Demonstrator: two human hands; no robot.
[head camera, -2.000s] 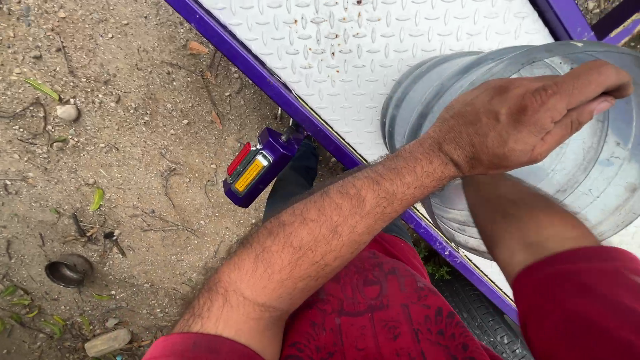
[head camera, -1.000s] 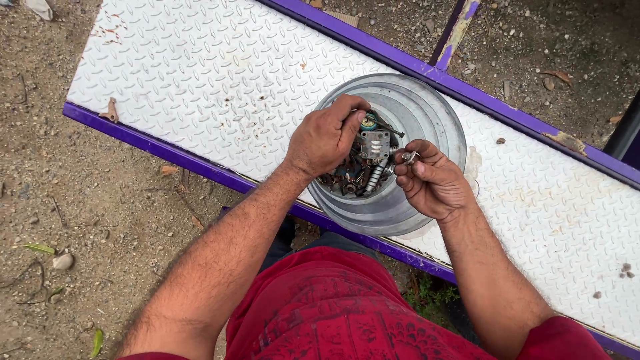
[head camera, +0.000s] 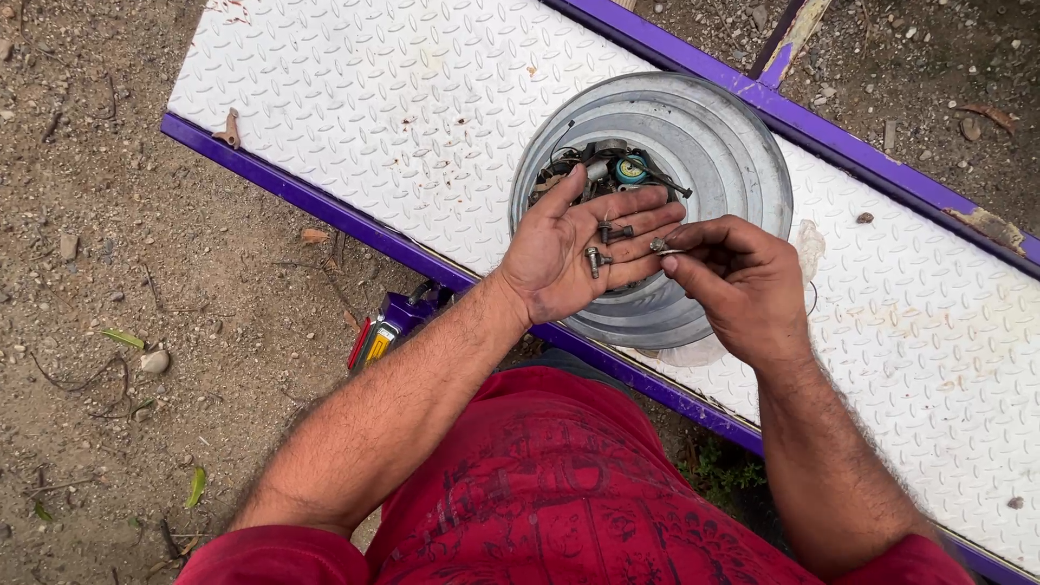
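Note:
My left hand (head camera: 569, 244) is held palm up over a round ribbed metal container (head camera: 731, 146), fingers spread, with several small metal bolts (head camera: 597, 260) lying on the palm and fingers. Between thumb and fingertips my right hand (head camera: 739, 280) pinches a small bolt with a washer (head camera: 658, 246), just beside the left fingertips. Inside the container, partly hidden behind my left hand, lies a heap of dirty metal parts, among them a round teal part (head camera: 630, 169) and a long dark bolt (head camera: 666, 180).
The container stands on a white diamond-plate metal surface (head camera: 366, 106) with purple frame rails (head camera: 325, 207). A rusty metal piece (head camera: 230, 130) lies near its left edge. Clear plastic (head camera: 808, 248) shows beside the container. A purple bracket with red and yellow reflectors (head camera: 382, 329) sticks out below, over dirt ground.
My left hand has turned from reaching among the parts to palm up with bolts on it. Two seconds ago the container was tilted under my arms; now it stands with the parts in view.

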